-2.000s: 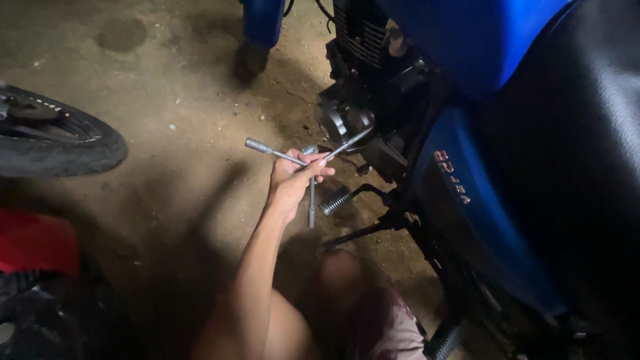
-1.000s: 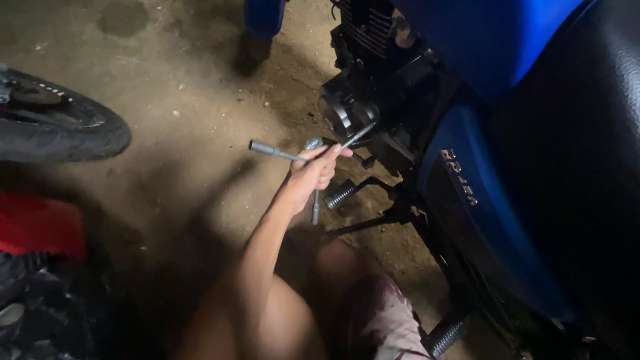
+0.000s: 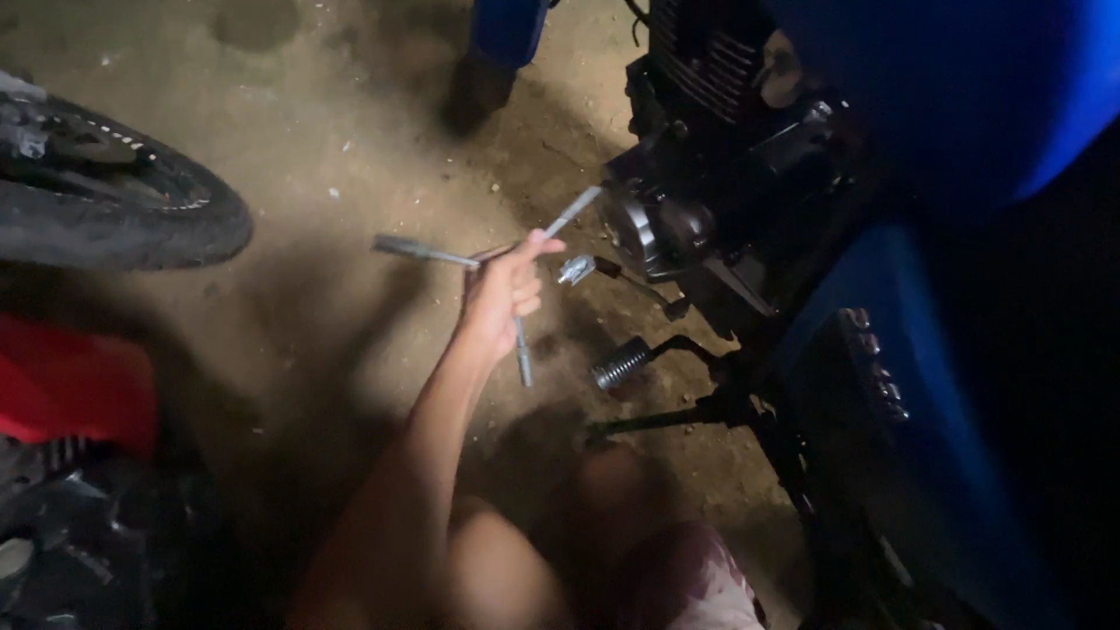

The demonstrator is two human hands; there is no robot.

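My left hand (image 3: 503, 297) is closed around the hub of a three-way Y-type socket wrench (image 3: 451, 257). One arm of the wrench points left and ends in a thick socket. Another points up and right, its tip close to the lower engine cover (image 3: 639, 232) of a blue motorcycle; whether they touch is unclear. The third arm hangs down below my fingers. Just right of my hand is a shiny metal piece (image 3: 577, 269) at the end of a dark foot lever. My right hand is out of view.
A ribbed footpeg (image 3: 621, 364) and a dark stand bar (image 3: 652, 423) stick out from the blue motorcycle. At the left are a black tyre (image 3: 131, 236) and a red panel (image 3: 70, 385) of another vehicle. My knees are below, over the dirt-strewn ground.
My left hand and the wrench have moved left, away from the engine cover. The shiny lever end, largely behind my hand before, now shows beside it.
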